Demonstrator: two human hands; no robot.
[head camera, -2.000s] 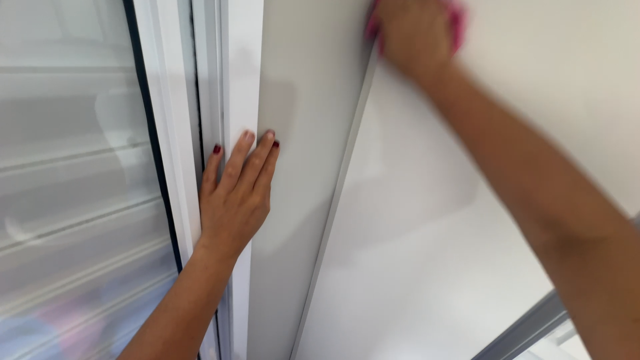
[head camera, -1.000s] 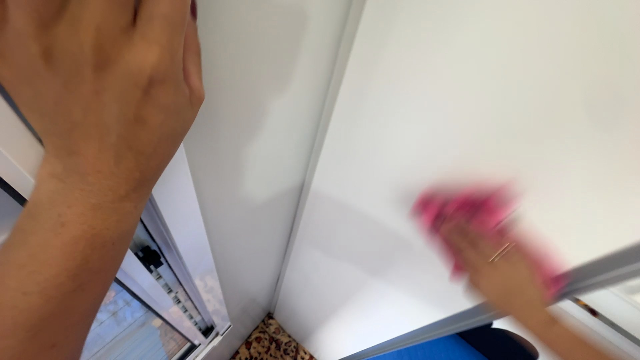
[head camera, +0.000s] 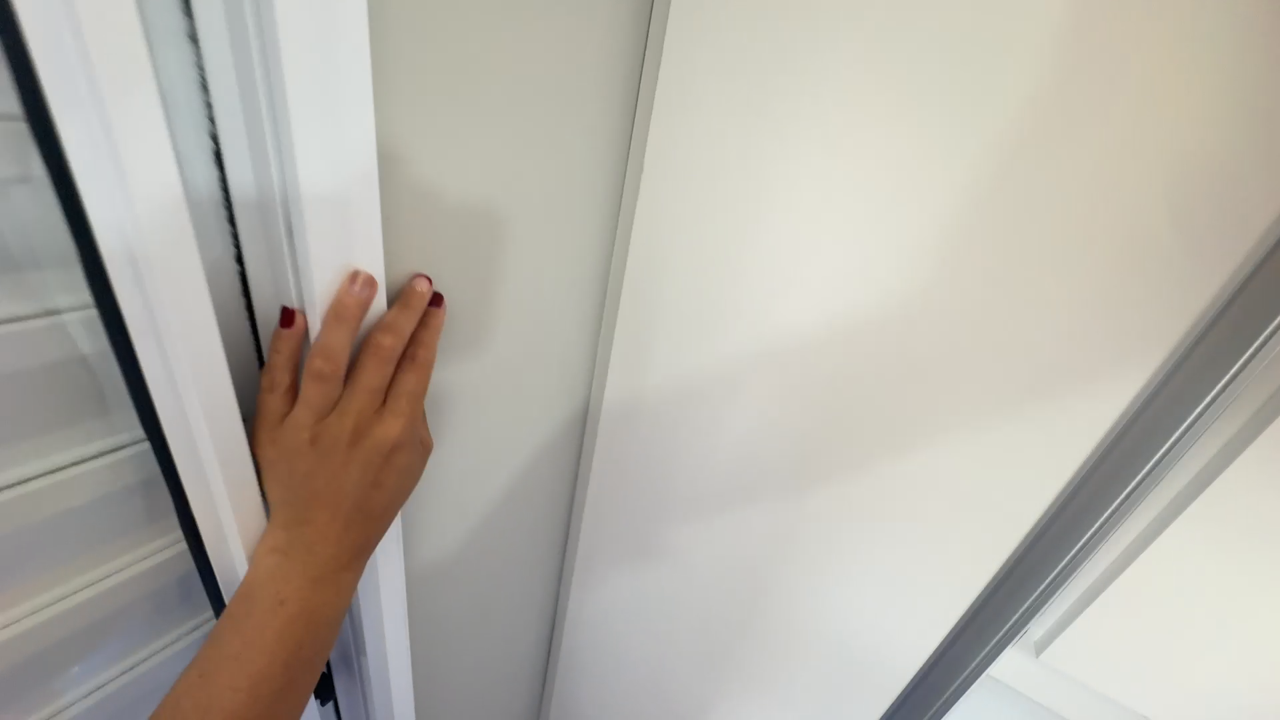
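My left hand (head camera: 345, 420) lies with its fingers spread against the white window frame (head camera: 335, 180), its fingertips reaching the edge beside the grey-white wall strip (head camera: 500, 230). It holds nothing. A large smooth white panel (head camera: 820, 350) fills the middle and right of the view, bordered on its left by a narrow raised edge (head camera: 600, 370). Soft shadows fall across the panel. My right hand and the pink cloth are out of view.
On the left, slatted shutters (head camera: 90, 500) show behind the glass, with a black seal (head camera: 120, 340) along the pane. A grey metal rail (head camera: 1110, 480) runs diagonally at the lower right, with a white surface (head camera: 1190, 580) beyond it.
My right hand, wiping low on the white panel with the pink cloth a second ago, has left the view. The view has swung back up, and my left hand appears lower in it.
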